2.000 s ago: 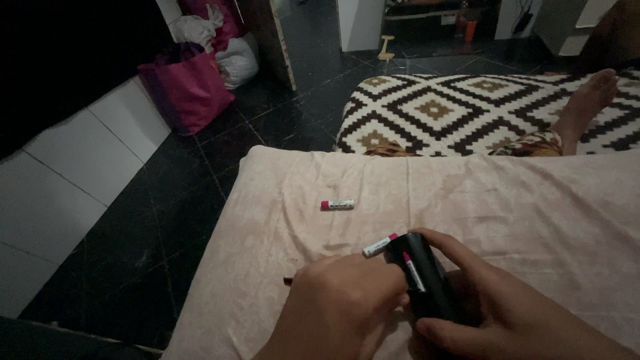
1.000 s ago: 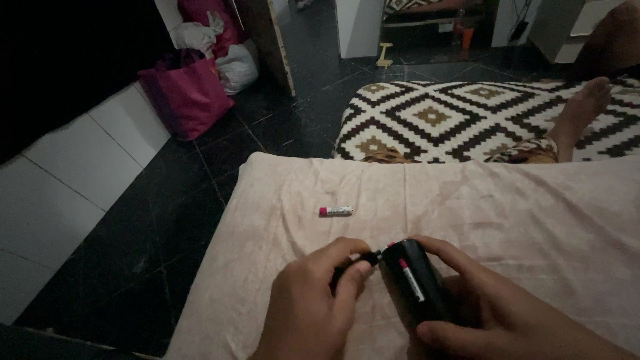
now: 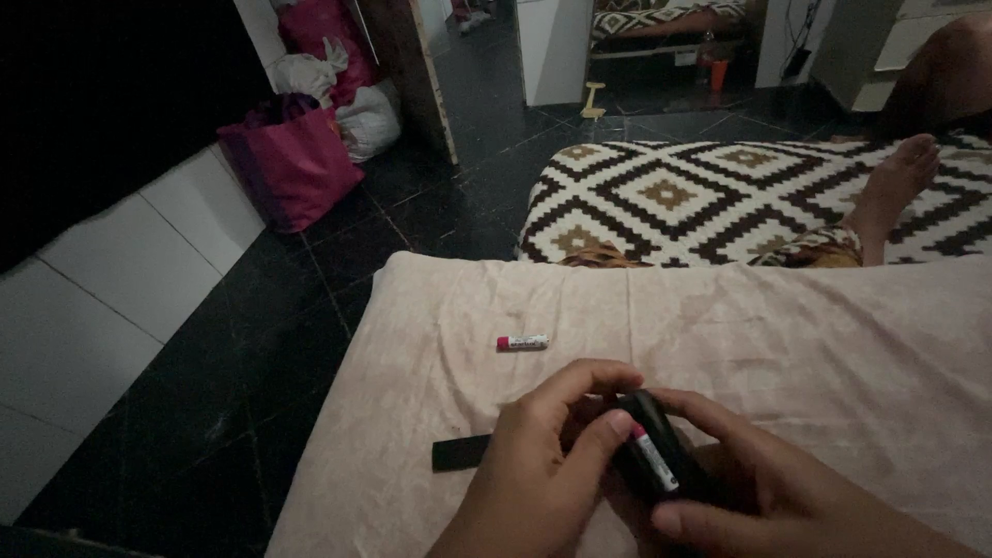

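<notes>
My right hand (image 3: 736, 465) grips a black battery-powered device (image 3: 642, 403), its battery bay facing up. A pink-and-white battery (image 3: 657, 459) lies in that bay. My left hand (image 3: 550, 449) is at the near left side of the device, its thumb by the battery's pink end; whether its curled fingers hold anything else is hidden. A second pink-and-white battery (image 3: 523, 343) lies loose on the pale pink cloth (image 3: 434, 325), beyond my left hand. A flat black piece (image 3: 460, 454), partly hidden by my left hand, shows on the cloth at its left.
Beyond the cloth is a patterned brown-and-white cover (image 3: 666, 194) with a person's bare foot (image 3: 895, 182) on it. A magenta bag (image 3: 294, 167) and white plastic bags (image 3: 370, 124) stand on the dark tiled floor at the left. An orange cup (image 3: 718, 76) is at the back.
My left hand has moved right, from beside the device onto it. The flat black piece now shows left of my left hand. My right hand still holds the device.
</notes>
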